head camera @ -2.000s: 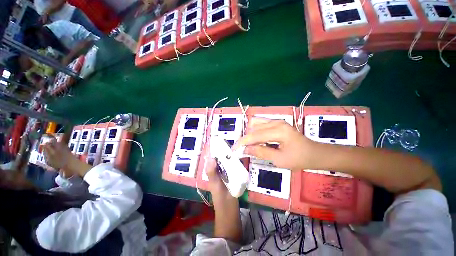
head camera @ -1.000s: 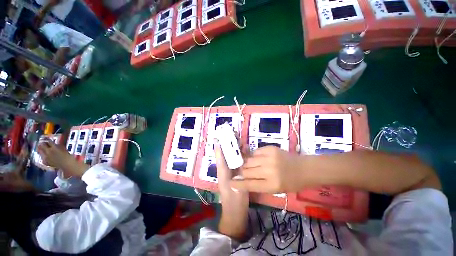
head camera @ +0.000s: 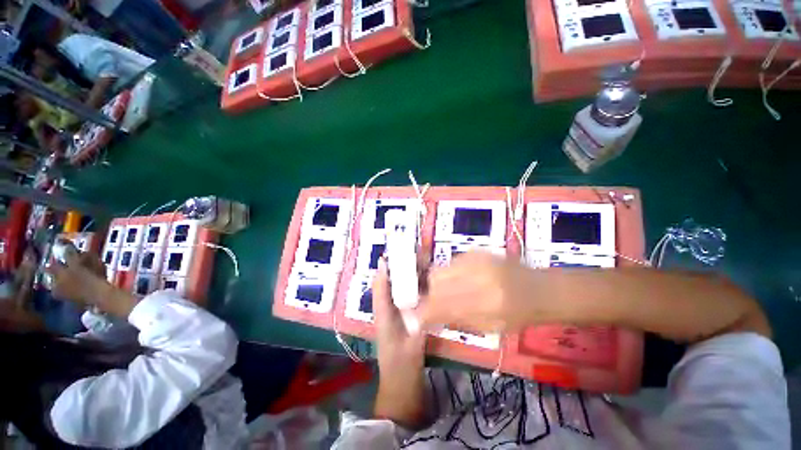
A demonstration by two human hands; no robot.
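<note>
My left hand (head camera: 397,338) holds a white digital camera (head camera: 403,264) upright on its narrow side, above the foam tray (head camera: 634,290). My right hand (head camera: 465,294) is beside it, blurred, with its fingertips at the camera's lower end. A small white wad (head camera: 410,322) shows at the right fingertips. The pink tray holds columns of white cameras with dark screens facing up. Its lower right slot (head camera: 571,343) is bare pink. White cords lie between the columns and over the tray edges.
A solvent bottle (head camera: 602,132) with a metal top stands beyond the tray. A clear plastic scrap (head camera: 696,243) lies right of it. Stacked trays (head camera: 562,75) are at top right, another tray (head camera: 250,95) at top left. A co-worker's white sleeve (head camera: 145,373) is at left.
The held camera has turned from tilted to nearly upright in view. My right hand has moved down from the camera's upper part to its lower end. The view has shifted slightly.
</note>
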